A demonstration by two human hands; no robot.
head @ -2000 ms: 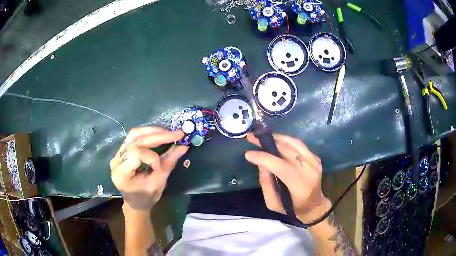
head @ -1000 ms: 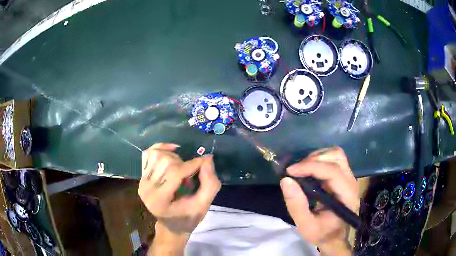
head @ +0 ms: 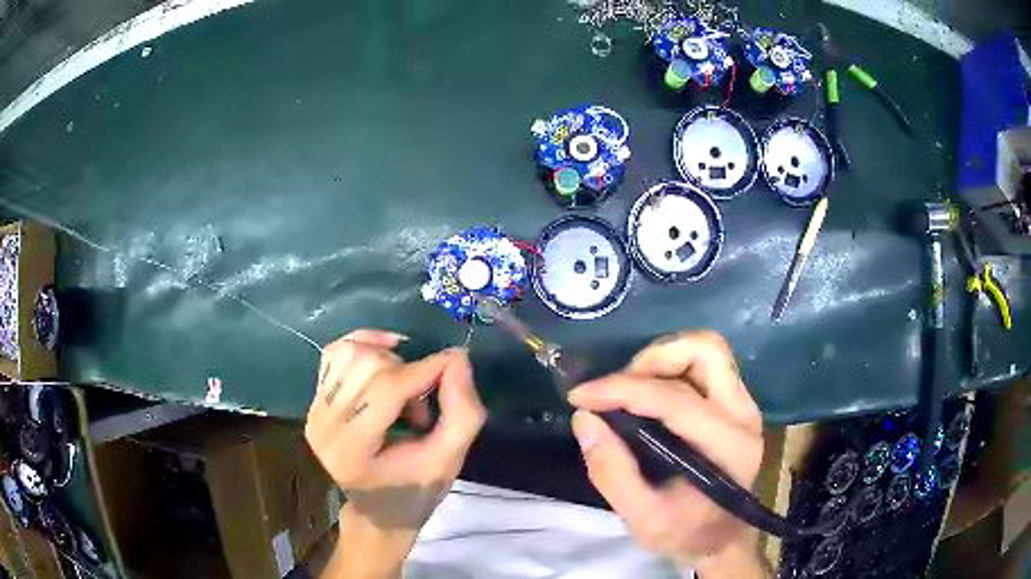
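Observation:
My left hand (head: 396,418) holds thin solder wire (head: 275,325) between thumb and forefinger, its short end pointing up at a blue circuit board (head: 457,296). My right hand (head: 673,441) grips the dark handle of a soldering iron (head: 551,356). The iron's tip is at the board's lower edge, beside the green part; whether it touches is unclear. The board lies flat on the green mat, white round centre up. Red lead wires (head: 526,247) join it to a black-rimmed base cover (head: 581,267) on its right.
More boards (head: 582,148) and base covers (head: 676,232) lie behind and right, near loose screws (head: 633,14). A pale-handled tool (head: 799,259), nippers (head: 833,88), hammer (head: 936,283) and yellow pliers (head: 991,297) lie right. A box of units (head: 871,481) is below right.
Since the oldest frame, my left hand has let go of the board. In the last second, the iron has moved left to the board's lower edge, and the solder end has come up near it.

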